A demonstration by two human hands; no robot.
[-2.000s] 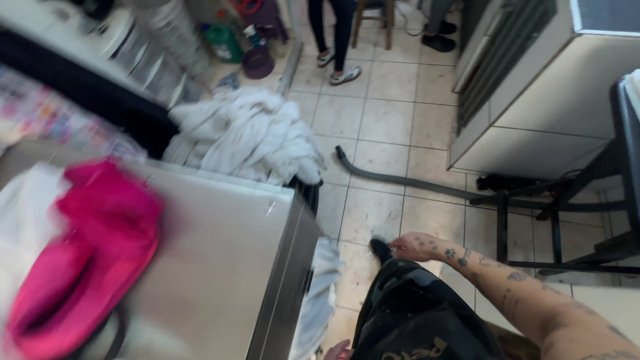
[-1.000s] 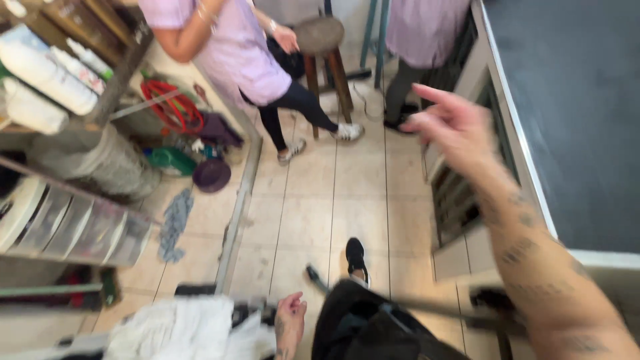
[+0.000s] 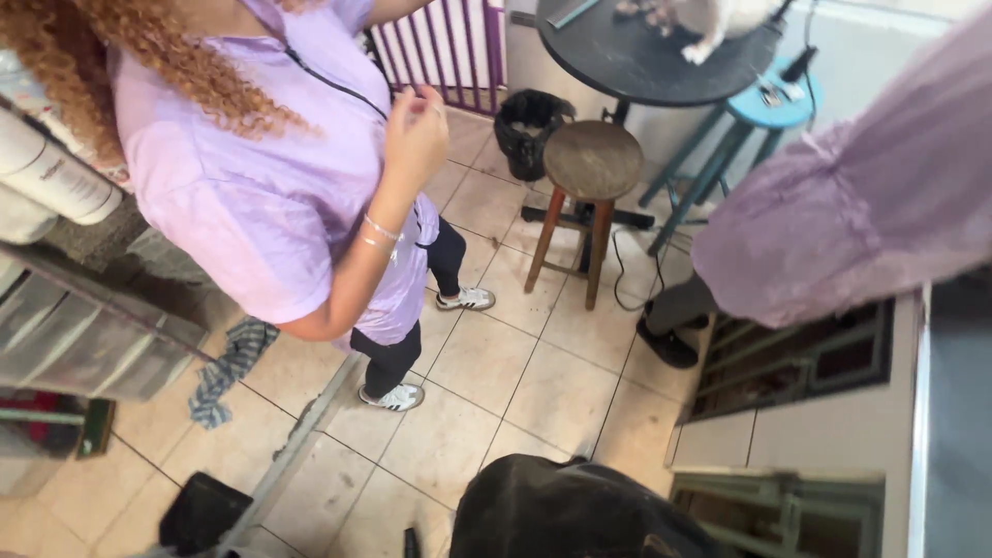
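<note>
Neither my left hand nor my right hand shows in the head view now. My dark apron [image 3: 573, 511] fills the bottom middle, above the tiled floor. A person in a lilac smock [image 3: 256, 178] stands close at the left, one forearm raised and bent. At the right, another person in a lilac smock [image 3: 845, 201] is beside a round black table [image 3: 659, 74]. A white-furred animal, partly cut off by the frame, has its paw [image 3: 701, 51] on that table.
A wooden stool [image 3: 594, 161], a blue stool [image 3: 775, 97] and a bin with a black bag [image 3: 528, 132] stand near the table. A cable [image 3: 620, 271] and a checked cloth [image 3: 229, 372] lie on the floor. Plastic drawers [image 3: 85, 325] line the left; barred cages [image 3: 798, 364] are at the right.
Both my hands, seen one second ago, have left the view. The view has moved forward, nearer the two people. The white clothes pile and the pink cloth are out of view.
</note>
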